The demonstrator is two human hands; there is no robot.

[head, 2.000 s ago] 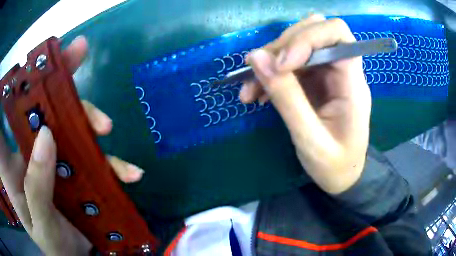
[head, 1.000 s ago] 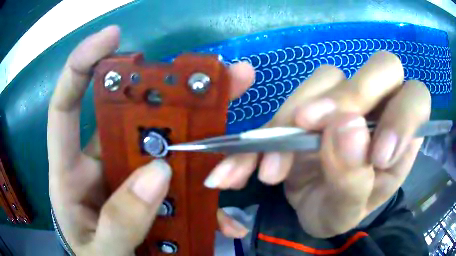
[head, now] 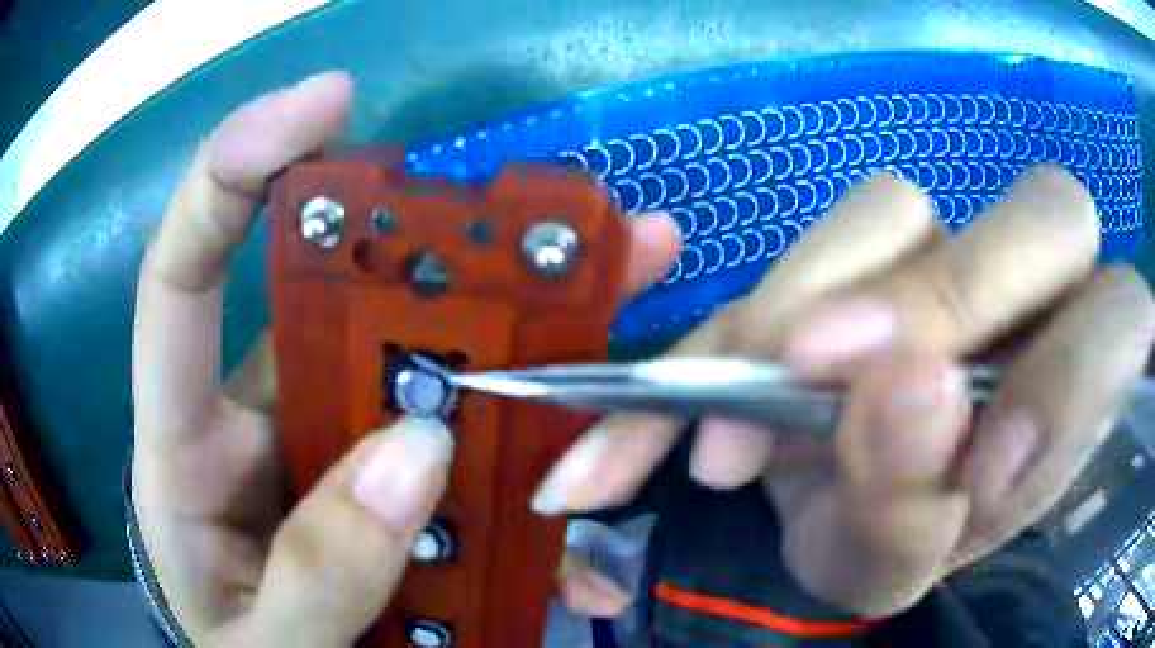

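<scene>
A reddish-brown housing point(head: 570, 367) is held upright in my left hand point(head: 215, 418), with its notched end up. My left thumb rests just below the top round metal post point(head: 422, 387), which sits in a black square cutout. More posts show below it. My right hand point(head: 912, 380) holds silver tweezers point(head: 671, 384), pointing left. Their tip is at the upper right side of the top post. Whether a ring is at the tip or on the post cannot be told, as it is small and blurred. The housing's lower end is cut off by the frame edge.
A blue sheet point(head: 811, 177) with rows of silver C-shaped rings lies behind the hands on the dark green bench point(head: 76, 291). Part of another reddish-brown housing point(head: 23, 487) lies at the far left. A white band point(head: 152, 63) runs along the far edge.
My left hand brought the housing from the left to the centre. My right hand moved the tweezers from the blue sheet to the top post. Over the last second, both shifted slightly right and down.
</scene>
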